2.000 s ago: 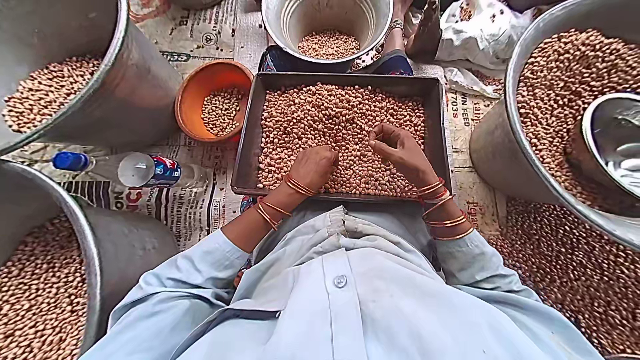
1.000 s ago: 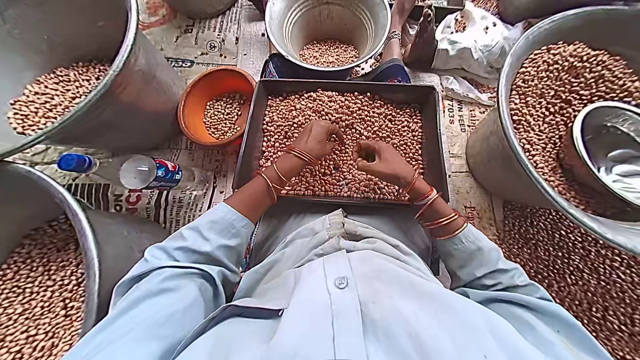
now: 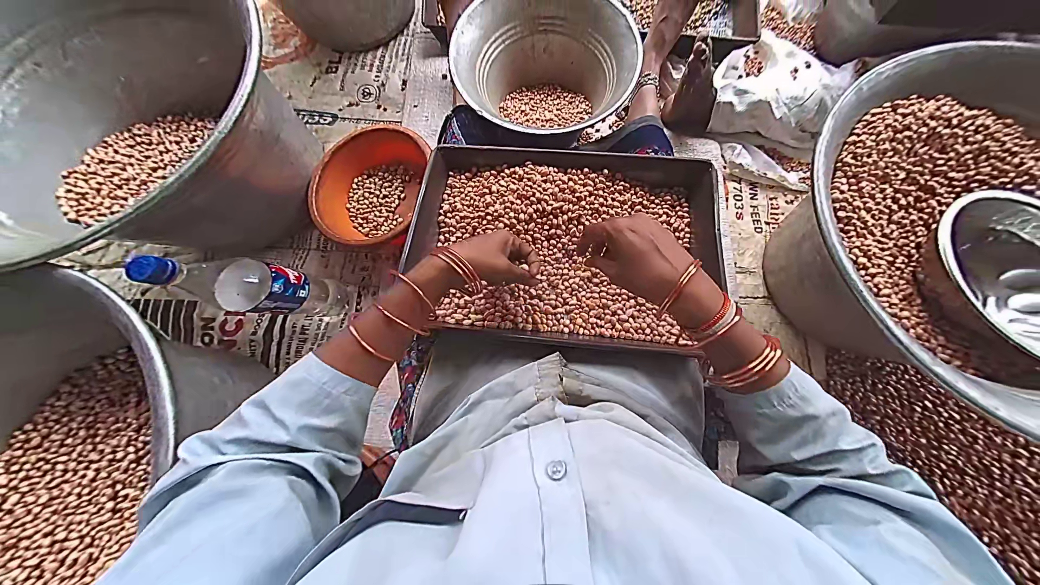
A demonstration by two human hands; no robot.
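Note:
A dark rectangular metal tray (image 3: 719, 219) lies across my lap, filled with small reddish-brown kernels (image 3: 561, 203) that look like shelled peanuts. Over its left half is my left hand (image 3: 497, 258), fingers curled just above the kernels. My right hand (image 3: 630, 248) hovers over the right half, thumb and fingertips bent together. Both wrists wear orange and gold bangles. Whether either hand pinches a kernel is too small to tell. Left of the tray stands an orange bowl (image 3: 325, 195) holding a small heap of paler kernels.
Metal buckets with kernels stand at upper left (image 3: 284, 154), lower left (image 3: 154, 374) and right (image 3: 792, 260), the right one holding a steel bowl (image 3: 975, 284). Another bucket (image 3: 463, 65) stands beyond the tray, near another person's feet. A plastic bottle (image 3: 325, 296) lies left; a white bag (image 3: 772, 89) sits upper right.
Both hands have shifted about over the tray. Since a second ago my left hand has come nearer to me and my right hand has moved farther away from me.

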